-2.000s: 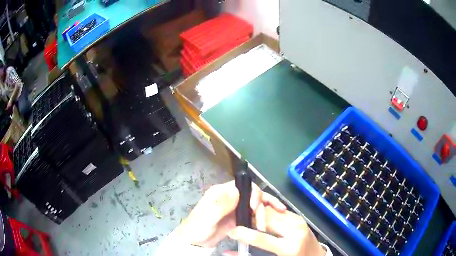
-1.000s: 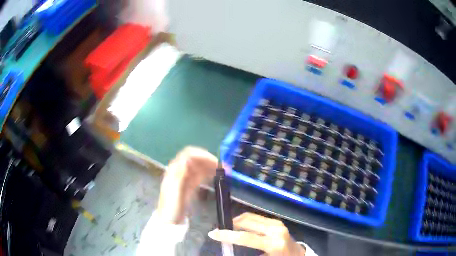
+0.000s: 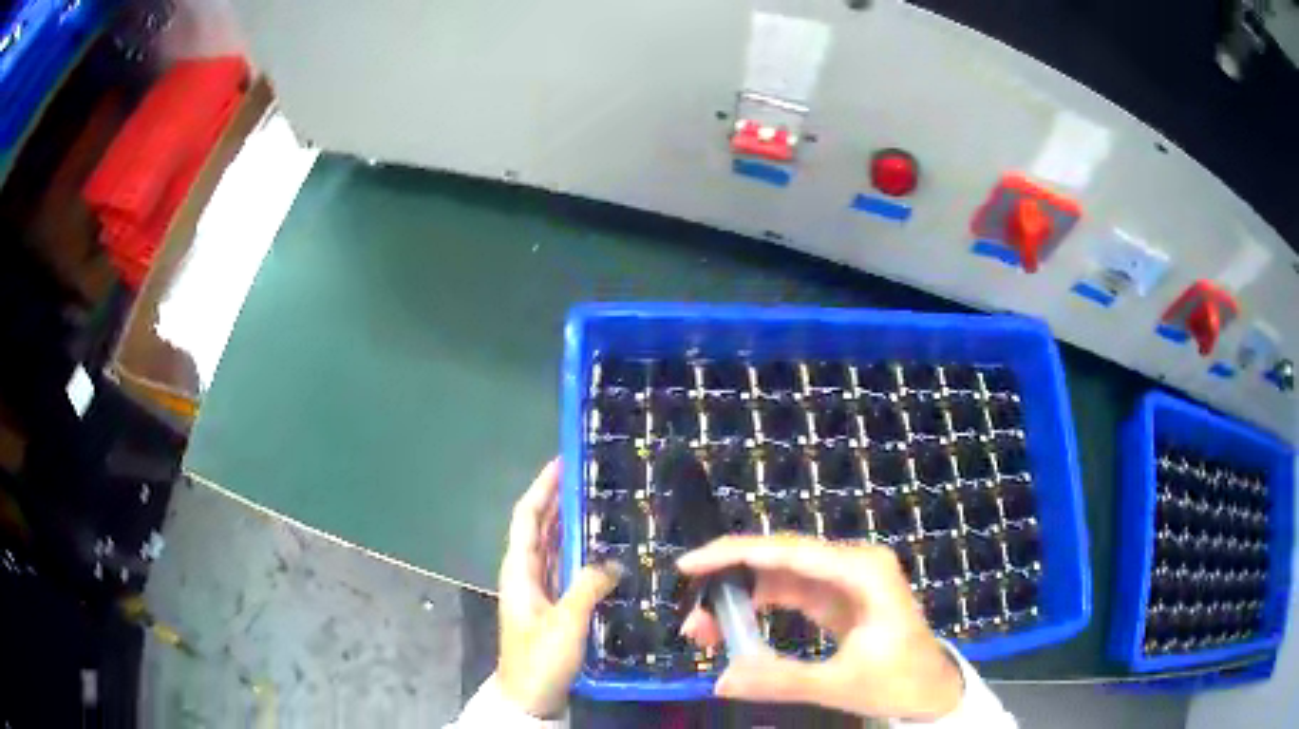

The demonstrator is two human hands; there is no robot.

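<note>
A blue bin [image 3: 1066, 484] lies on the green ledge in front of me, filled with rows of small black assemblies [image 3: 855, 427] with bright metal strips. My left hand [image 3: 544, 605] is at the bin's left wall, fingers outside and thumb over the rim, gripping it. My right hand [image 3: 841, 620] is over the front of the bin and holds a slim black hand tool [image 3: 729, 598] with a pale barrel. The tool's dark front part lies over the parts at the left; its tip is hard to make out against them.
A second filled blue bin [image 3: 1135, 570] stands at the right. The green ledge [image 3: 385, 313] extends left to a carton [image 3: 157, 321] and red trays [image 3: 164, 164]. A grey machine panel [image 3: 598, 100] with red switches [image 3: 1029, 221] rises behind. Grey floor [image 3: 242, 598] shows at lower left.
The view has turned right, bringing the bin to the centre. My left hand has moved onto the bin's left wall. My right hand has carried the tool over the bin.
</note>
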